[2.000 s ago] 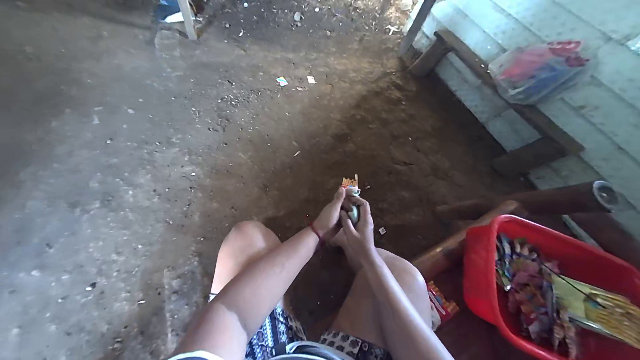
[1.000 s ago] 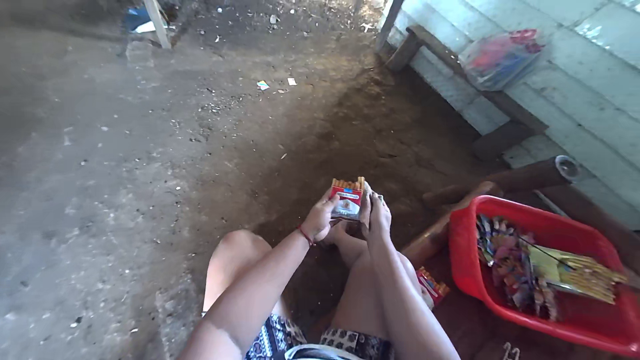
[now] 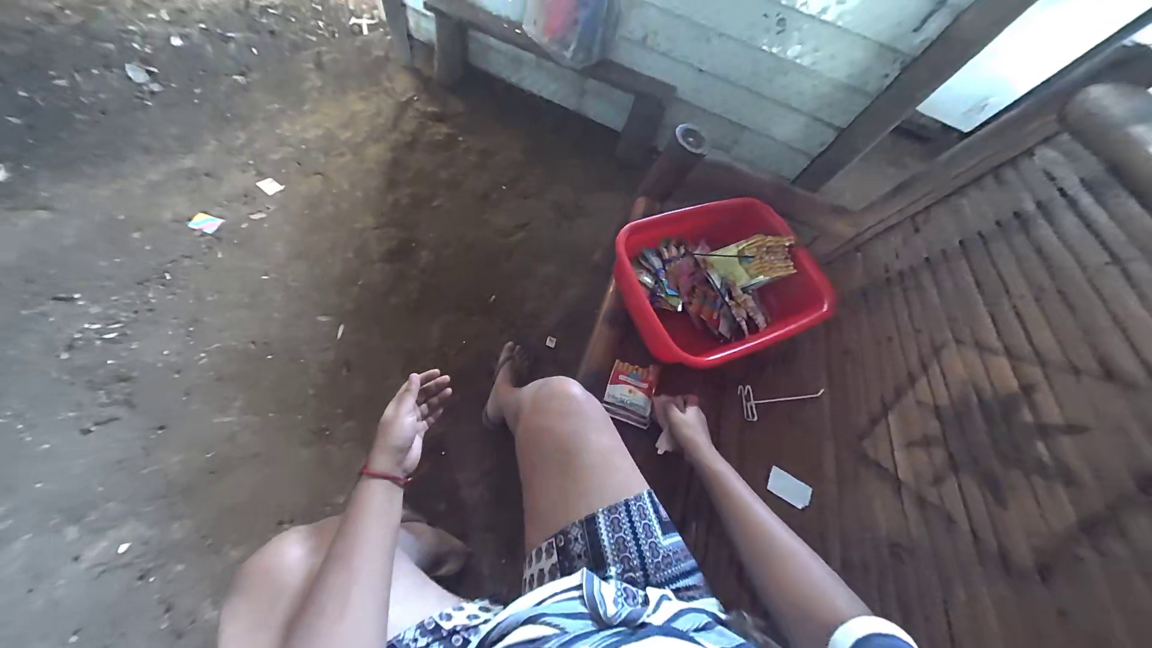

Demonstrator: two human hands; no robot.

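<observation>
My left hand (image 3: 411,420), with a red cord at the wrist, is held over the dirt floor with its fingers apart and nothing in it. Beside my right knee, on the slatted bench, lies a red and white printed packet (image 3: 631,389) with yellow-orange sticks along its top; more flat packs seem to lie under it. My right hand (image 3: 681,421) is closed just right of this packet, and a small whitish scrap (image 3: 665,442) shows below its fingers. Behind them stands a red plastic basin (image 3: 725,354) holding colourful sachets (image 3: 697,290) and a yellowish pack of sticks (image 3: 752,260).
On the slatted bench (image 3: 909,432) lie a metal wire hook (image 3: 779,400) and a pale paper piece (image 3: 789,487). A round pole (image 3: 601,337) runs along its edge. A low wooden plank seat (image 3: 540,42) with a plastic bag (image 3: 573,27) stands by the wall.
One second ago both hands held a red packet in front of me. They are now apart, the right one over the bench at my side. The view has swung to the right.
</observation>
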